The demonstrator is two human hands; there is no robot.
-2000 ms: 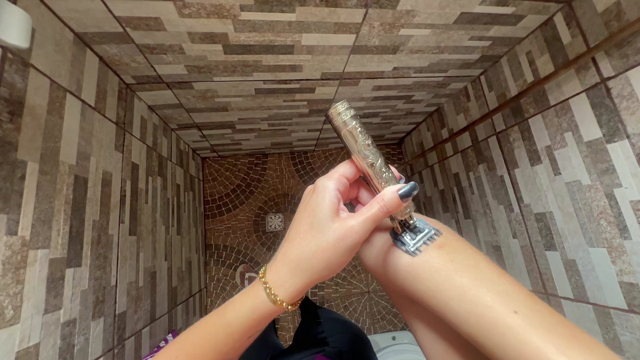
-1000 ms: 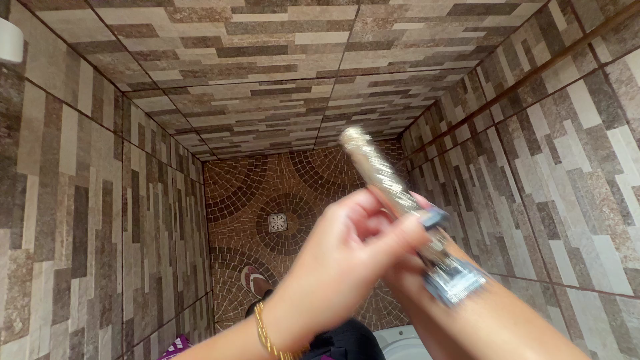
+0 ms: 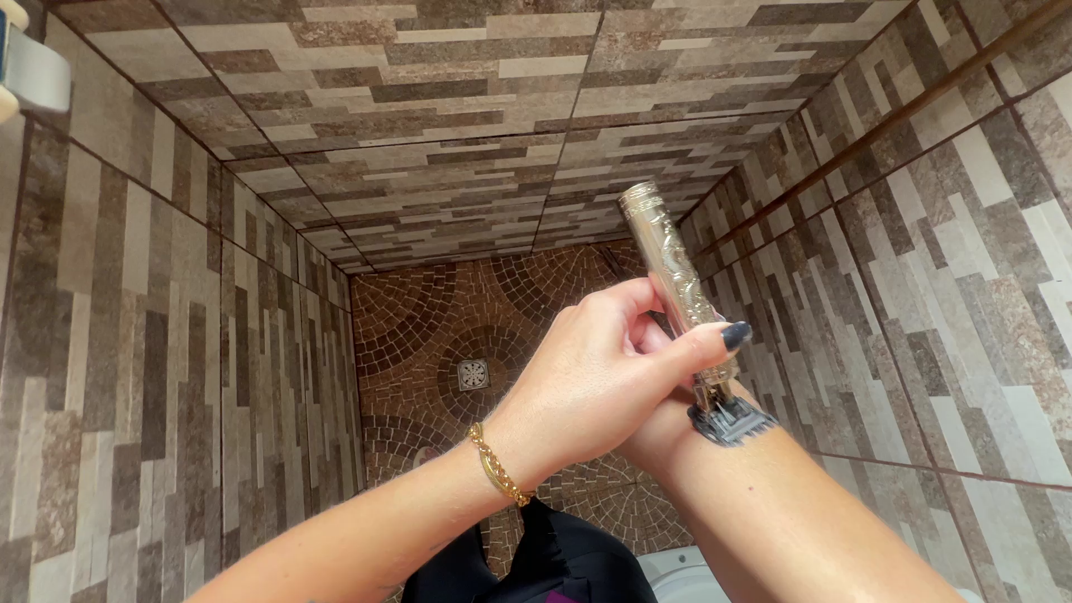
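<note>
Gripped in my left hand (image 3: 595,368) is a gold-coloured metal hair trimmer (image 3: 670,251) with a raised ornate pattern. It tilts, its round end pointing up and left. A dark translucent guard comb (image 3: 730,421) at its head rests on my right forearm near the wrist. A gold chain bracelet (image 3: 496,465) circles my left wrist. My right hand (image 3: 662,410) lies behind the left one and is mostly hidden, so its fingers cannot be made out.
Patterned tile walls (image 3: 435,100) stand close on the left, ahead and on the right. A square metal drain (image 3: 473,374) is set in the brown mosaic floor. Part of a white toilet (image 3: 682,574) shows at the bottom, beside my dark clothing (image 3: 569,553). A white fixture (image 3: 38,71) juts in at upper left.
The trimmer moved down my forearm, away from the wrist, one second ago, and is now back nearer the wrist. My left hand has kept hold of it throughout.
</note>
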